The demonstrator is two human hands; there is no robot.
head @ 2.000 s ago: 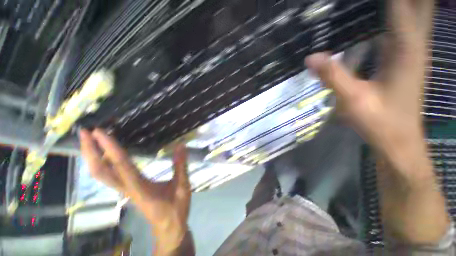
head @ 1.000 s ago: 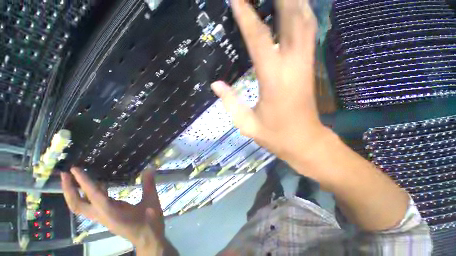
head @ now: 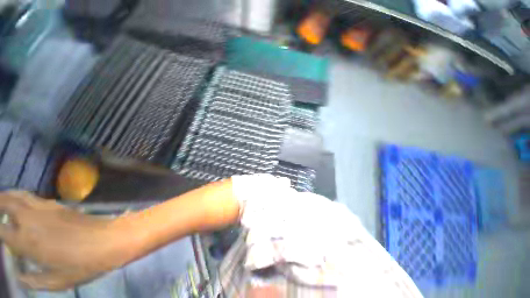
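My right hand [head: 52, 238] is at the left edge, blurred and partly cut off, with the forearm crossing the lower left. Part of a grey bar shows beside its fingers; whether they grip it is unclear. My left hand is not in view. Striped black panel stacks [head: 244, 125] lie on a green surface [head: 276, 55], with another dark striped stack [head: 136, 99] to their left. A plain grey board [head: 301, 146] lies at their right side. A blurred rounded orange thing [head: 77, 178] shows just above my hand.
A blue plastic pallet [head: 430, 215] lies on the grey floor [head: 354, 116] at the right. Blurred orange things [head: 312, 28] are at the top. A long pale-edged bench or shelf [head: 441, 38] crosses the upper right. Pale panels show at lower left.
The view has swung right, from the rack to the stacks and floor. The held-up black panels and my left hand have left the picture. My right hand now shows at the left edge.
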